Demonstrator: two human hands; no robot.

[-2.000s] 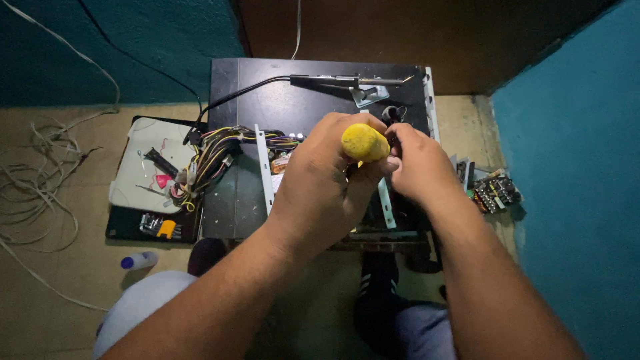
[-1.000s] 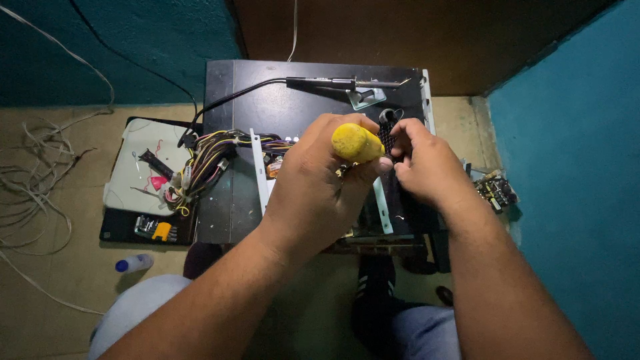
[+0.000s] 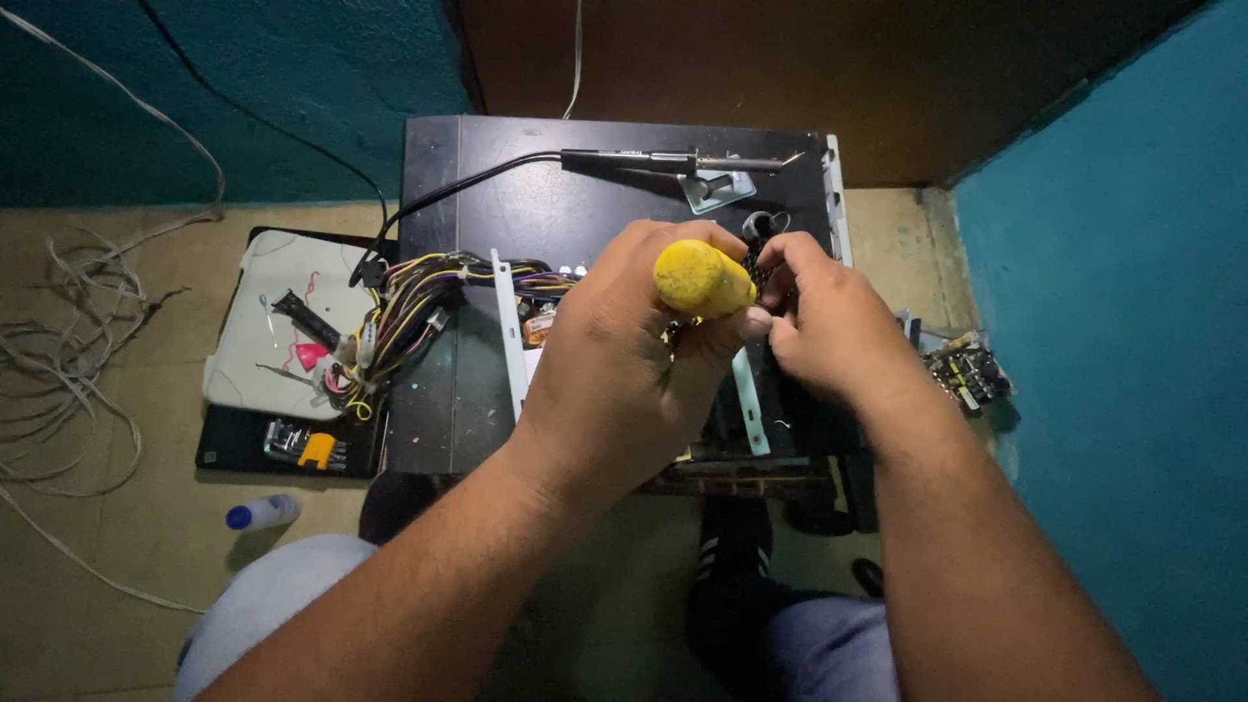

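My left hand [image 3: 624,341] is closed around a tool with a worn yellow handle [image 3: 697,278]; its working end is hidden below the hand. Close by on the right, my right hand [image 3: 829,312] pinches a dark, perforated-looking part [image 3: 755,268], mostly covered by the fingers. Beneath both hands lies an opened metal casing with pale rails [image 3: 509,331], with small electronic components [image 3: 538,327] showing inside. A bundle of coloured wires with connectors [image 3: 414,307] runs out of it to the left.
A soldering iron [image 3: 634,161] rests on its small metal stand [image 3: 720,189] at the back of the black panel [image 3: 439,195]. At left, a pale board [image 3: 283,253] bears small tools; a blue-capped bottle [image 3: 261,513] and tangled cable [image 3: 68,351] lie around. A circuit board [image 3: 965,375] sits right.
The yellow handle has tilted a little, its end shifting relative to the left hand. Both hands stay close together over the casing.
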